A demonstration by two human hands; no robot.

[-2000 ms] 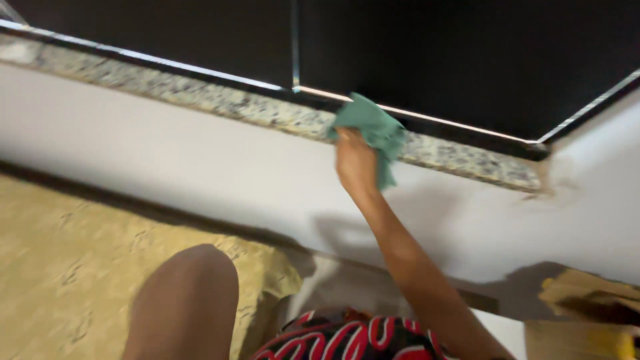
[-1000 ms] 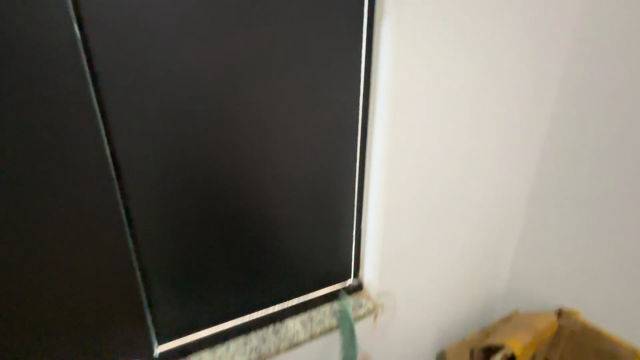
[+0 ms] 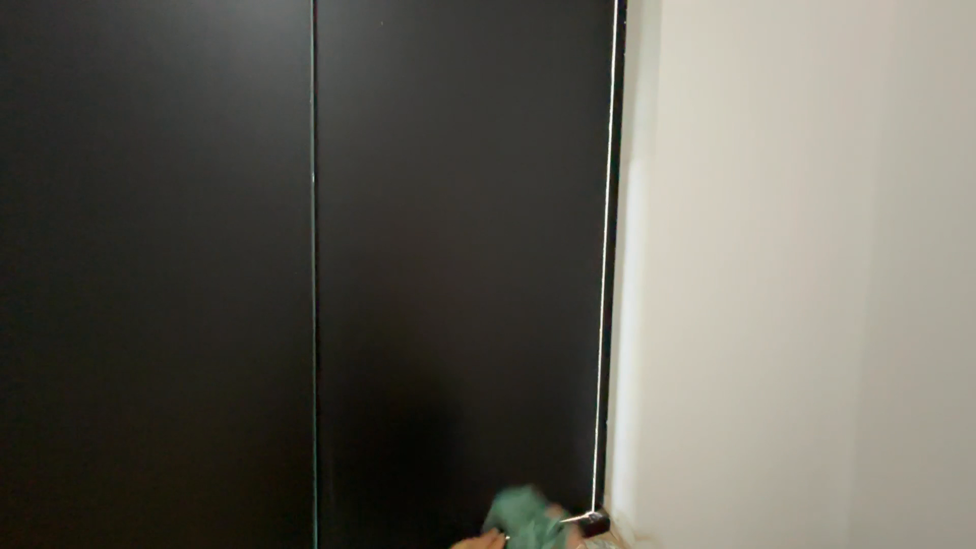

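At the bottom edge of the head view, my right hand [image 3: 482,542] is shut on a green cloth [image 3: 522,518]. Only parts of its fingers show, blurred, at both sides of the cloth. The cloth is bunched up in front of the lower right corner of a dark window panel [image 3: 457,267], close to the bottom end of its frame [image 3: 610,305]. Whether the cloth touches the panel cannot be told. My left hand is out of view.
A second dark panel [image 3: 152,267] stands to the left, past a thin vertical edge [image 3: 313,305]. A pale wall [image 3: 762,267] rises along the right side. A bit of the stone sill [image 3: 602,543] shows at the bottom, beside the frame corner.
The view has swung up from the sill to the panels. My right hand, earlier on the granite sill near its middle, is now by the window's lower right corner with the cloth.
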